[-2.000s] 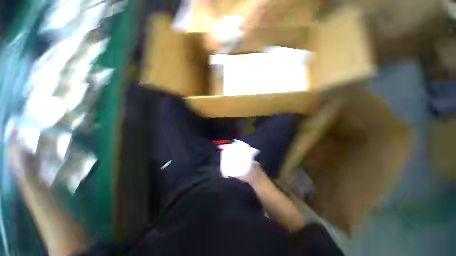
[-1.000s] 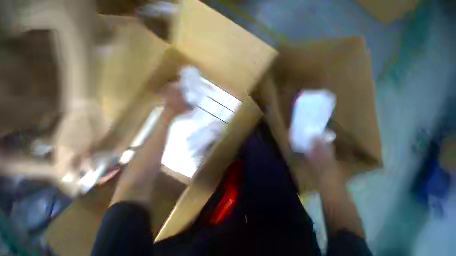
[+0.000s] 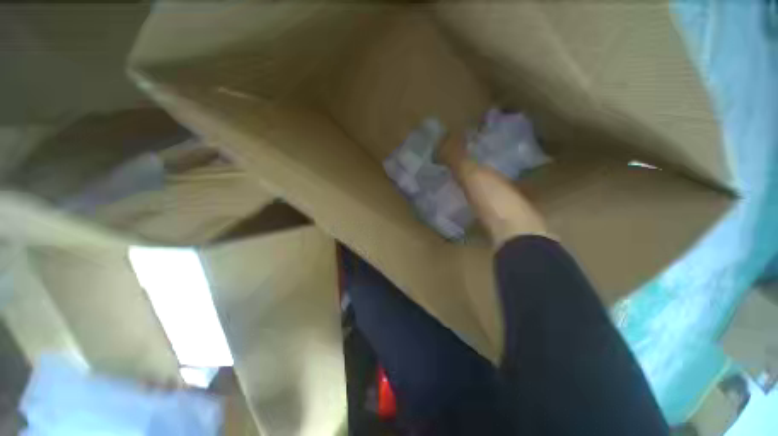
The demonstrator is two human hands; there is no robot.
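My right hand (image 3: 478,179) is deep inside the brown parts carton (image 3: 597,213), its black sleeve crossing the near side. Its fingers are between cloudy, crumpled wrapped products, one at the left (image 3: 428,183) and one at the right (image 3: 510,143). The fingertips are blurred, and whether they grip a product is unclear. I cannot make out my left hand. At lower left, the packing carton (image 3: 286,332) stands with flaps open and a bright white strip of boxes (image 3: 181,298) inside. A blurred pale blue-white object (image 3: 111,404) covers part of its lower left.
The parts carton's wide walls and flaps fill the upper middle and right. My dark-clothed leg (image 3: 418,332) is between the two cartons, with a small red item (image 3: 386,396) beside it. Blurred brown cardboard lies at the left. A pale blue-green floor (image 3: 682,324) shows at the right.
The view has swung right, over the parts carton. My right hand no longer holds up a white box and is now down among the wrapped products. My left hand has left clear view.
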